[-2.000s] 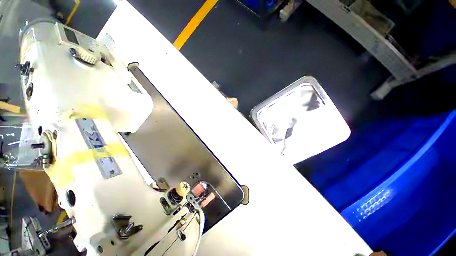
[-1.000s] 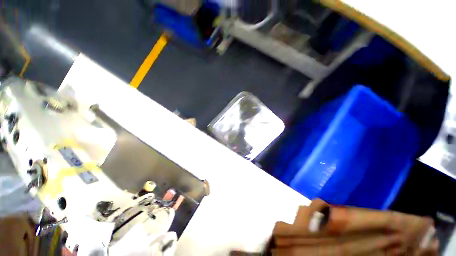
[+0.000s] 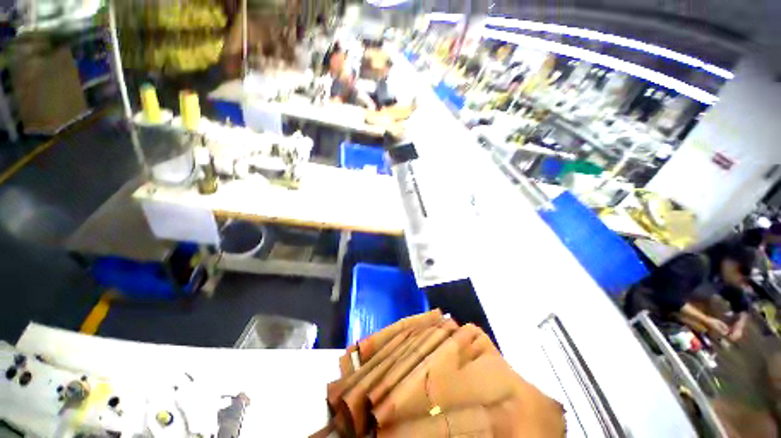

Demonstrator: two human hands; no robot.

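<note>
A fanned stack of brown cut panels [image 3: 462, 381] lies at the bottom centre, its folded edges overlapping towards the left. A small yellow spot shows on one panel. The stack rests across the right part of the white machine table [image 3: 283, 372], near the long white counter. The white sewing machine [image 3: 77, 393] is at the lower left, blurred and cut off by the frame edge. Neither my left hand nor my right hand is in view. Whether a hand touches the stack below the frame cannot be told.
A blue bin [image 3: 385, 295] stands behind the stack, with a clear tray [image 3: 278, 332] left of it. The long white counter [image 3: 522, 265] runs away with a metal rail [image 3: 582, 376]. Another machine table [image 3: 317, 195] stands ahead. A person [image 3: 685, 291] works at the right.
The view has swung up and right from the machine to the factory floor. The brown stack, absent at first and then at the lower right edge, now shows larger at the bottom centre.
</note>
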